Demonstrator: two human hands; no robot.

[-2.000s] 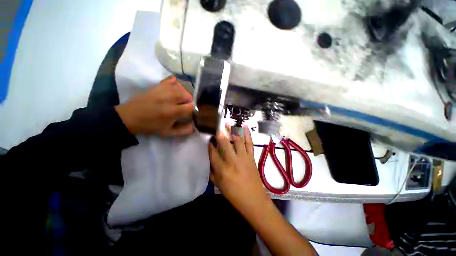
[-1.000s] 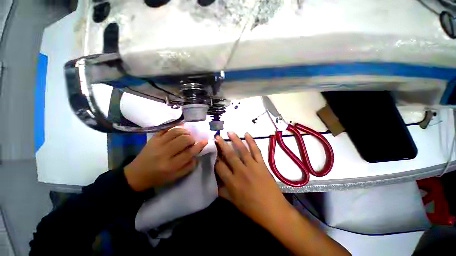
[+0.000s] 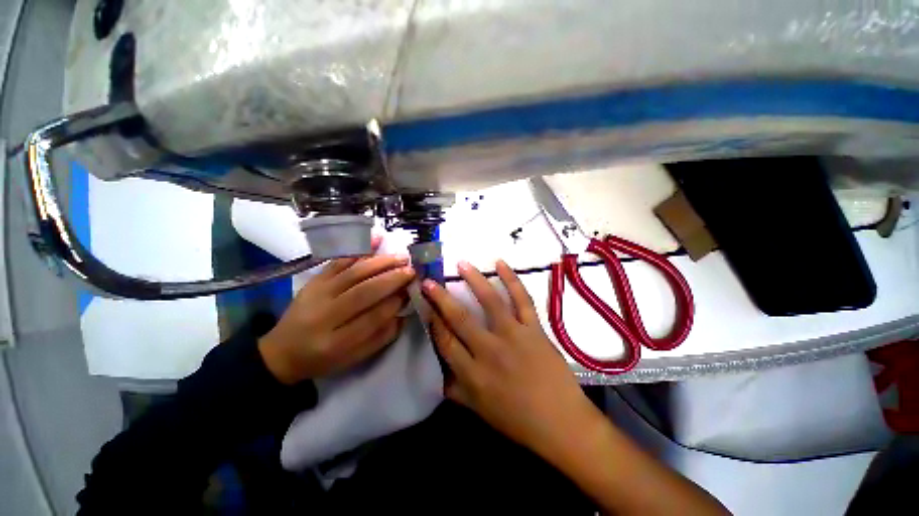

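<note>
A pale grey cloth panel (image 3: 373, 388) hangs from the sewing table's front edge toward my lap, with its upper part under my fingers. My left hand (image 3: 343, 317) grips the panel just below the sewing machine's tension knob (image 3: 339, 234). My right hand (image 3: 504, 358) lies with fingers spread, its index fingertip at the panel's right edge beside a narrow blue strip (image 3: 434, 267). The white sewing machine head (image 3: 605, 60) with a blue stripe spans the top. The needle area is hidden behind the knobs and my fingers.
Red-handled scissors (image 3: 622, 302) lie right of my right hand. A black phone (image 3: 781, 237) lies beyond them, partly over a brown cardboard piece (image 3: 687, 224). A shiny curved metal guard (image 3: 76, 267) sticks out at left. More pale cloth (image 3: 781, 408) lies below the table edge at right.
The view has turned and come closer to the machine. My left hand has moved from the upper part of the panel to beside my right hand. The panel now hangs lower and bunched.
</note>
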